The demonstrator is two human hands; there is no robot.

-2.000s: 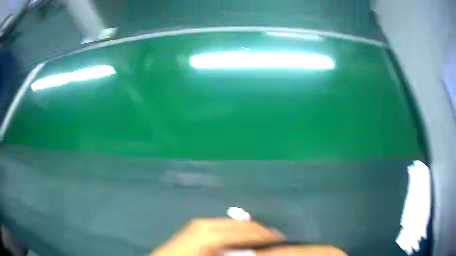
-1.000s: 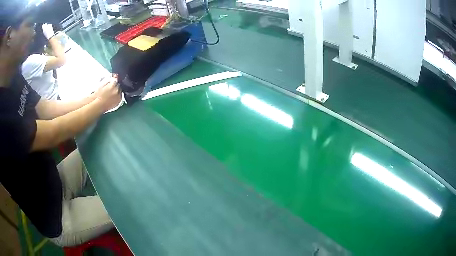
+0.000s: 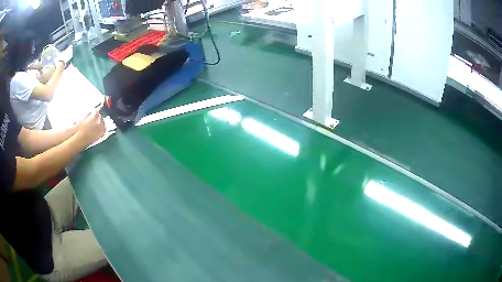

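Note:
Neither my left hand nor my right hand is in the picture. Nearest in front of me is the bench mat [image 3: 258,182], glossy bright green on its far part and dull grey-green along the near side. White streaks on it are lamp reflections. No gloves or finger cots of mine show in this view.
A seated person [image 3: 33,165] is at the left, hands near white papers [image 3: 77,91]; another sits beyond. A blue bin [image 3: 176,82] carries black cloth [image 3: 137,82] with a yellow item; a red tray [image 3: 137,45] lies behind. A white post [image 3: 323,66] stands beyond the bench's raised edge.
My view swung left from the bench front, where my hands and white gloves showed two seconds ago. Since one second ago the scene has shifted slightly left in the picture.

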